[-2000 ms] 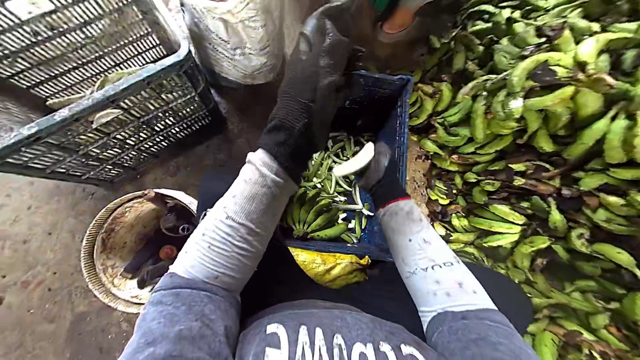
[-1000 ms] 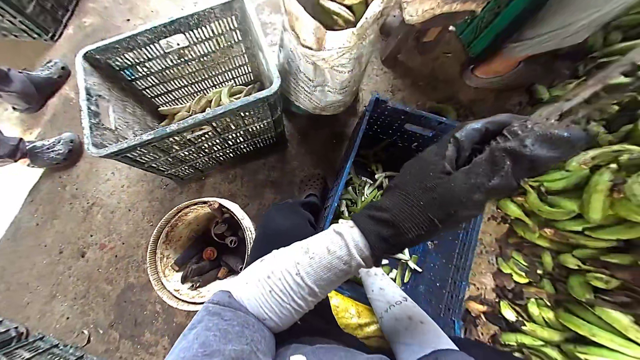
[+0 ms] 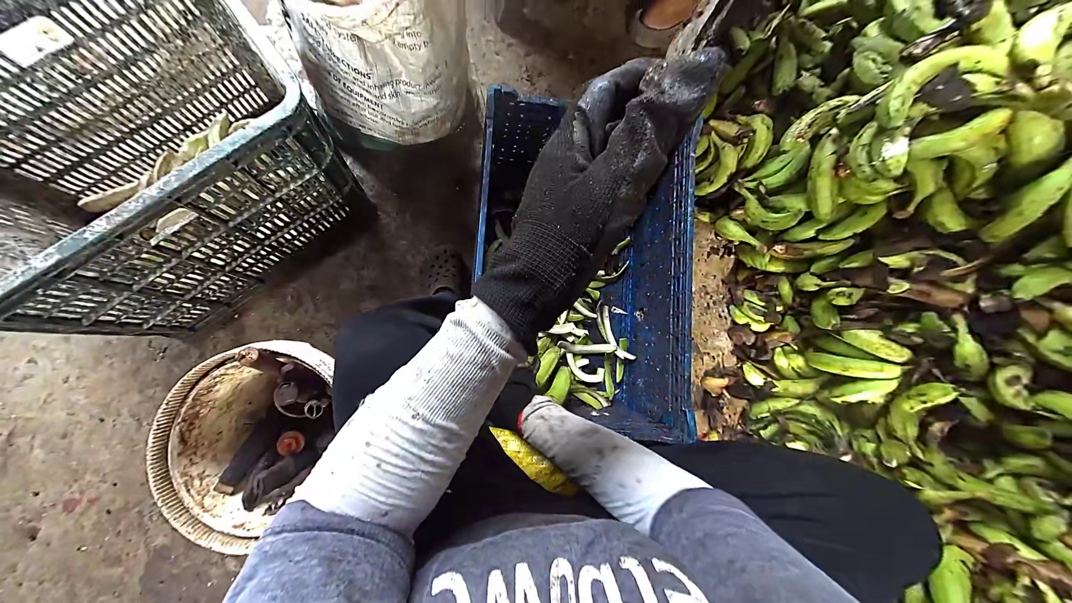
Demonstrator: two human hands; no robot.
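Note:
My left hand point(image 3: 599, 159), in a black knit glove with a dark, wet-looking coating, reaches over the blue plastic crate point(image 3: 662, 310). Its fingers are closed around the end of a long grey-brown thing point(image 3: 702, 27), which runs out of the top of the view; whether it is a stalk or a tool, I cannot tell. Beneath my left forearm lies my right hand point(image 3: 512, 400), dark-gloved and mostly hidden at the crate's near edge, so what it holds does not show. Pale and green peel strips point(image 3: 586, 356) lie in the crate.
A large heap of green plantains or bananas point(image 3: 854, 360) covers the right side. At left stand a dark slatted crate point(image 3: 193, 218) with pale pieces inside and a round basket point(image 3: 180, 469) with dark items. A white sack point(image 3: 385, 67) and another person's foot point(image 3: 662, 17) are beyond.
Two seconds ago a peeled white piece showed beside my right hand; it is not visible now. My left hand has moved right from its earliest position. The view has swung left and back.

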